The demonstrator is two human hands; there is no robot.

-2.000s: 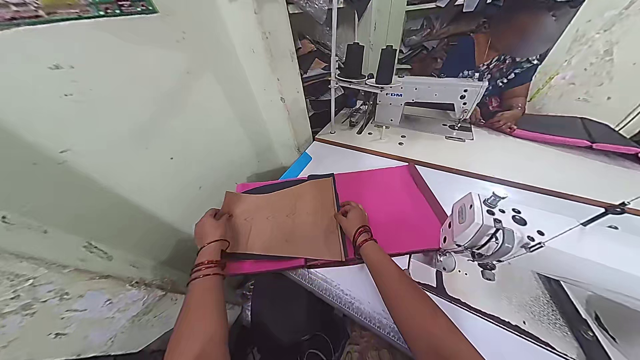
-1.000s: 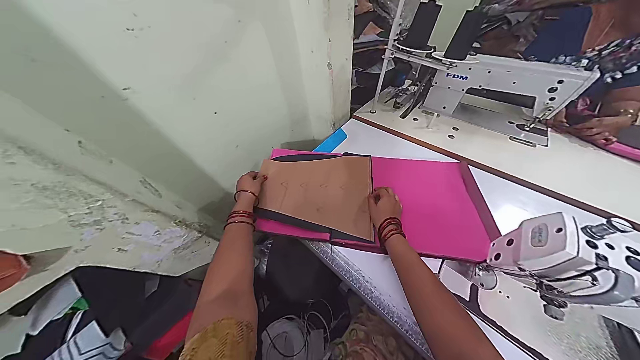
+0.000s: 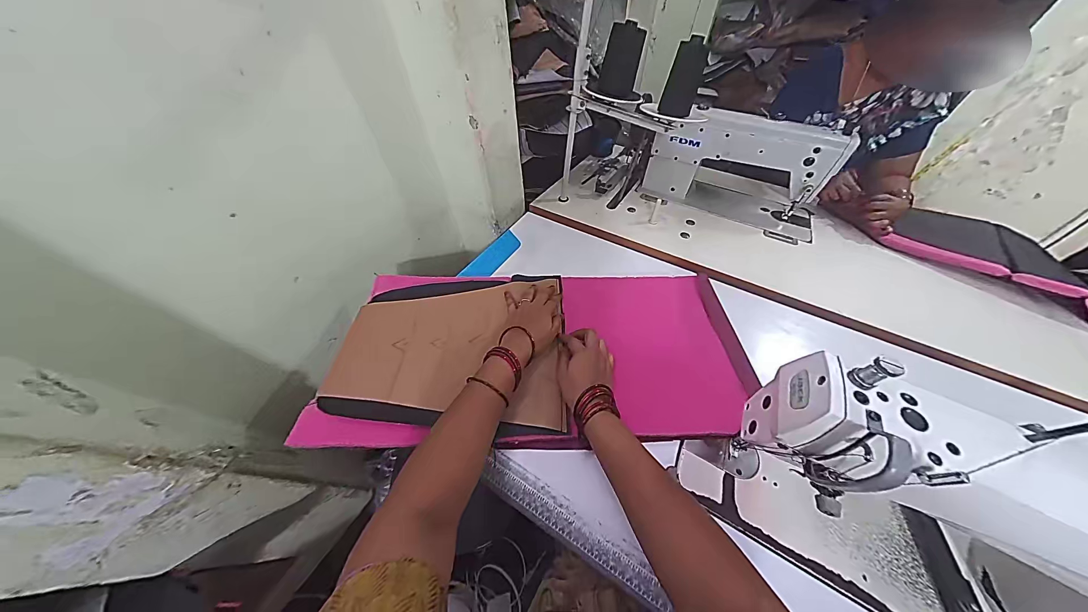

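Observation:
A brown paper or card pattern piece (image 3: 408,353) with small marks lies over a black fabric piece (image 3: 374,410), and both rest on a bright pink fabric panel (image 3: 654,357). My left hand (image 3: 535,319) lies flat with spread fingers on the right part of the brown piece. Just right of it, my right hand (image 3: 586,365) has its fingers bent at the brown piece's right edge; whether they pinch it is not clear. The pink panel has a dark strip along its right edge, close to a white sewing machine head (image 3: 807,399).
Behind stands a second sewing machine (image 3: 731,153) with black thread cones (image 3: 684,76). A co-worker's hands (image 3: 875,204) rest by black and pink fabric (image 3: 960,242) there. A pale wall (image 3: 255,170) borders the left. A clear ruler (image 3: 569,527) lies along the near table edge.
My left hand has let go of the brown piece's left edge and moved right onto its surface, near my right hand. The brown piece now lies slanted on the pink panel.

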